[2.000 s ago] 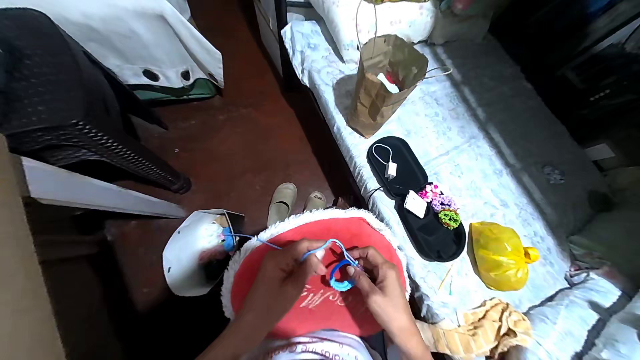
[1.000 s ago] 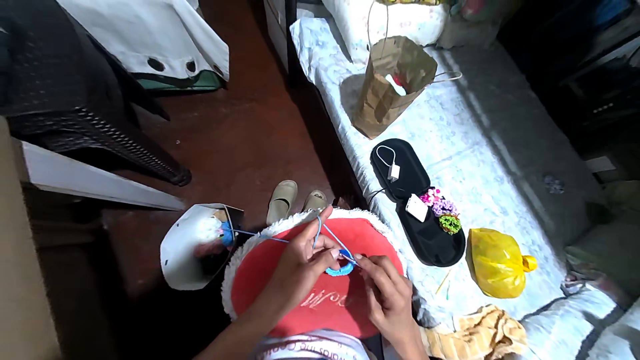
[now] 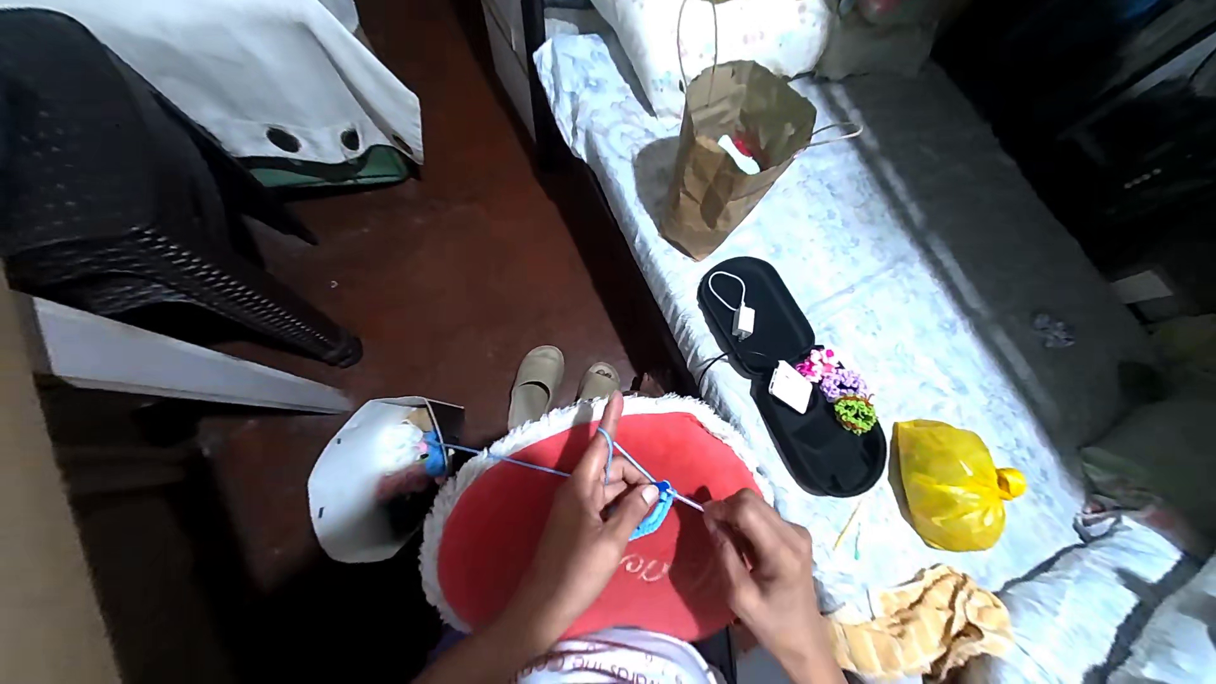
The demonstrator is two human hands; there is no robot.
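Over a red cushion with white fluffy trim (image 3: 503,532), my left hand (image 3: 594,518) pinches a small blue crochet piece (image 3: 654,518) between thumb and fingers. Its index finger is raised with blue yarn (image 3: 522,464) looped around it. My right hand (image 3: 765,556) holds a thin crochet hook (image 3: 690,503), whose tip is at the upper edge of the piece. The yarn runs left to a blue ball (image 3: 434,454) in a white container (image 3: 347,494) beside the cushion.
On the bed at right are a brown paper bag (image 3: 708,180), an open black case (image 3: 807,446) with crocheted flowers (image 3: 841,380), a knotted yellow plastic bag (image 3: 950,489) and a yellowish cloth (image 3: 926,622). A dark plastic chair (image 3: 85,180) stands at left; slippers (image 3: 537,380) lie on the floor.
My left index finger has risen with yarn around it. Both hands were close around the blue ring two seconds ago; my right hand is now at its right, with the hook visible.
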